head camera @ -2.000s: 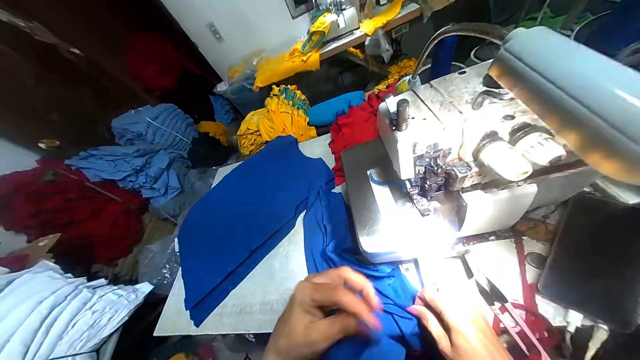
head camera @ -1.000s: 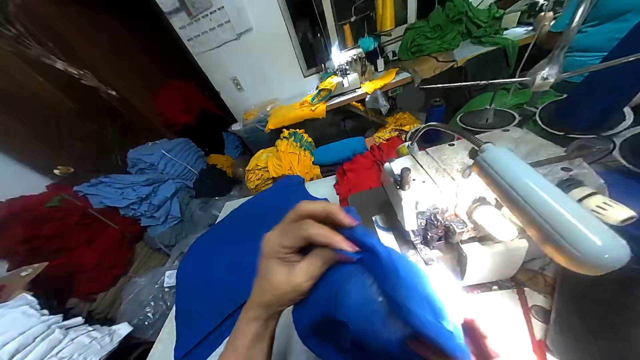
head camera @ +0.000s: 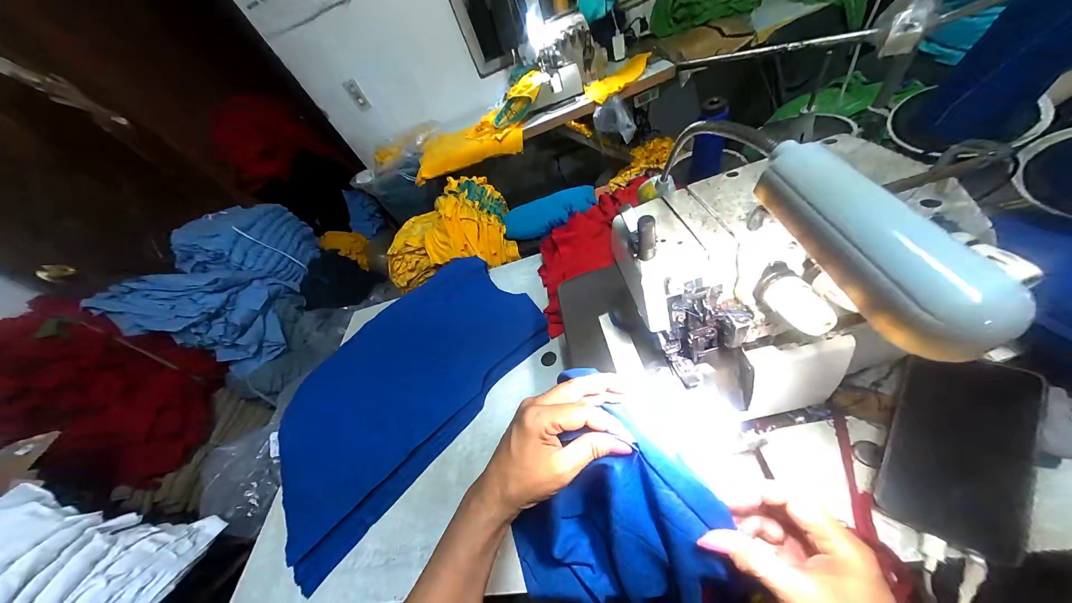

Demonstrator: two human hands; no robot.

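A piece of blue fabric (head camera: 624, 519) is stretched between both hands, close in front of the needle area of an industrial overlock sewing machine (head camera: 695, 327). My left hand (head camera: 561, 444) pinches its upper left edge between thumb and fingers. At the lower right, my right hand (head camera: 791, 544) grips the fabric's right edge, partly washed out by the lamp's glare. Stacked cut panels of blue fabric (head camera: 402, 402) lie flat on the white table (head camera: 419, 536), left of my left hand. Glare hides where the fabric's far edge ends relative to the presser foot.
A pale blue lamp (head camera: 896, 251) hangs over the machine. A dark tablet-like object (head camera: 963, 456) lies to the right. Behind the table are red fabric (head camera: 578, 243) and a yellow bundle (head camera: 452, 234). Light blue (head camera: 234, 276), dark red (head camera: 92, 385) and white (head camera: 92, 548) piles sit left.
My left hand has come down from its raised position, and the blue fabric lifted one second ago is now lower, held before the machine. The view has shifted.
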